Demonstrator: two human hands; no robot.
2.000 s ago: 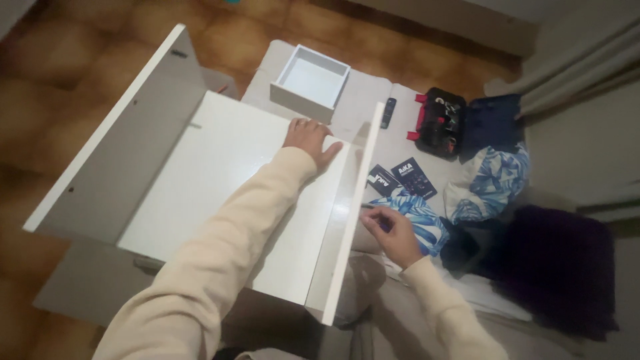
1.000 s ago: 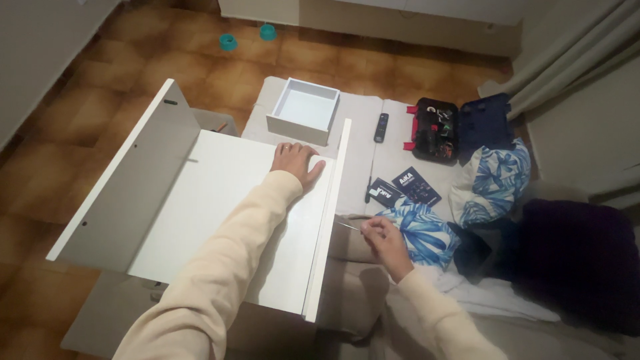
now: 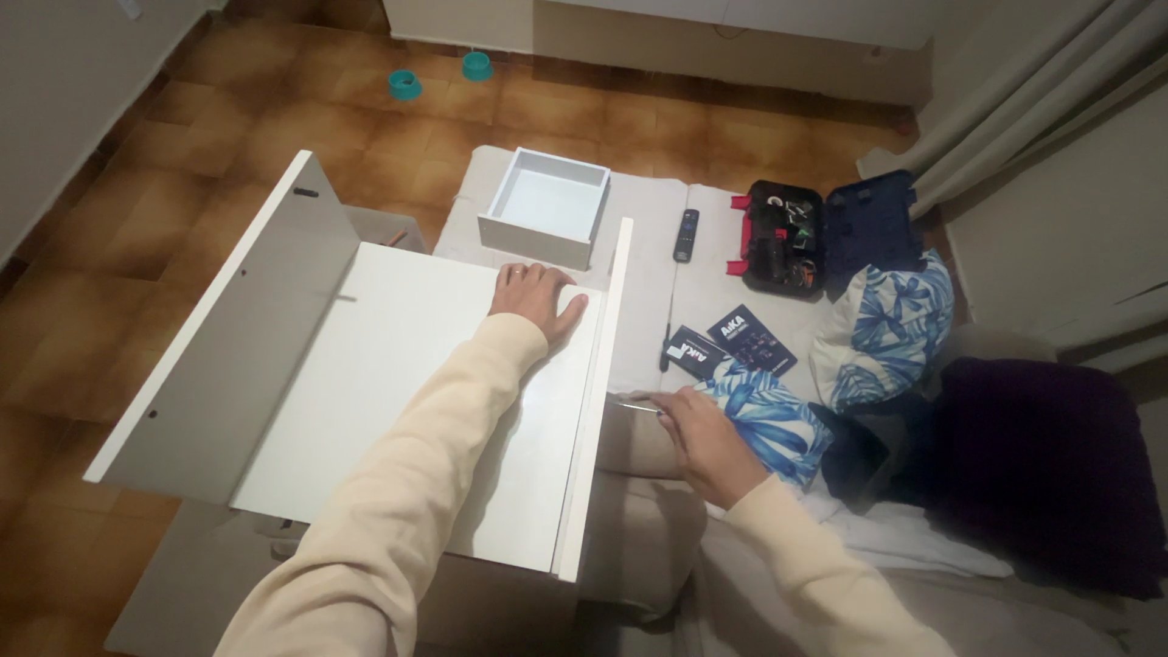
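My left hand (image 3: 538, 299) lies with spread fingers on the inner face of a white furniture panel (image 3: 401, 365), close to its far right corner. A taller side panel (image 3: 246, 319) with small holes rises along the left. Along the right runs a narrow upright white panel (image 3: 598, 411). Just outside it, my right hand (image 3: 707, 438) pinches a thin metal tool (image 3: 639, 407), maybe a hex key, pointing at that panel's outer face. Whether its tip touches the panel is not clear.
Beyond the panels, a small white drawer (image 3: 547, 201) rests on the beige couch, near a remote control (image 3: 686, 235), an open tool case (image 3: 783, 239), two dark booklets (image 3: 753, 339) and patterned cushions (image 3: 885, 333). Two teal bowls (image 3: 404, 85) stand on the tiled floor.
The thin metal tool in my right hand shows more plainly than two seconds ago. My left hand stays on the panel. The view has shifted, showing more floor.
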